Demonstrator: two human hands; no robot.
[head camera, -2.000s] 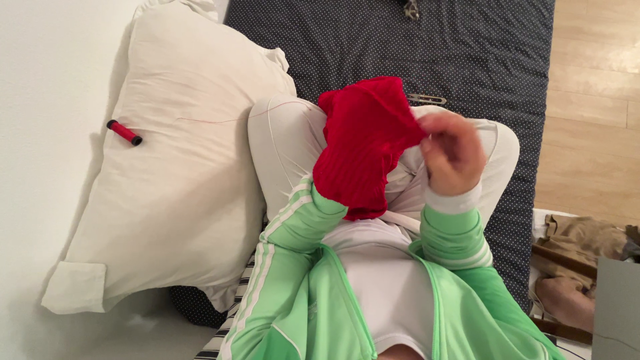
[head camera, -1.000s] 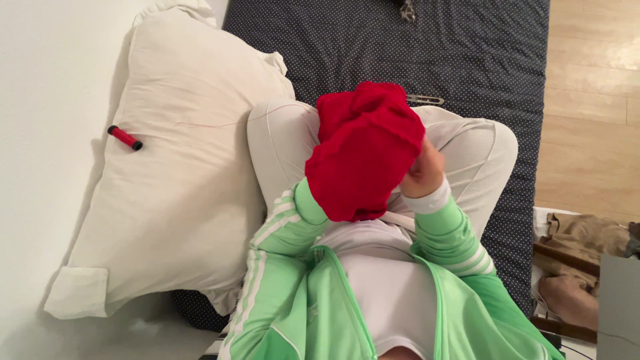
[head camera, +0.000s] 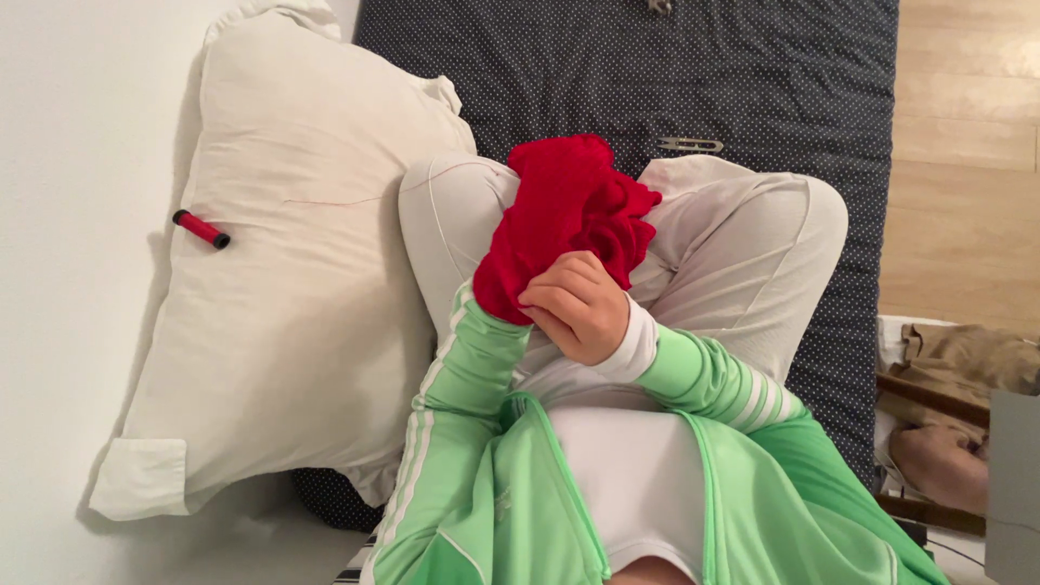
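A red knitted garment (head camera: 561, 195) lies bunched over my lap and covers my left hand, which is hidden inside it up to the sleeve cuff. My right hand (head camera: 581, 307) pinches the garment's edge near the left cuff, fingers bent together. From the garment a thin red thread (head camera: 357, 201) runs left over my knee onto the white pillow (head camera: 268, 325). On that pillow lies a spool of red thread (head camera: 201, 230) with black ends. Thread snips (head camera: 690, 145) rest on the dark dotted bedding just beyond my lap.
Dark bedding with white dots (head camera: 780, 81) spreads under and beyond my crossed legs. A white wall is at the left. To the right are a wooden floor (head camera: 959, 244), brown cloth items (head camera: 967, 357) by a wooden frame, and a grey panel (head camera: 1013, 487).
My right hand has moved from the garment's right side to its near edge by the left cuff. The red fabric has shifted and bunched differently.
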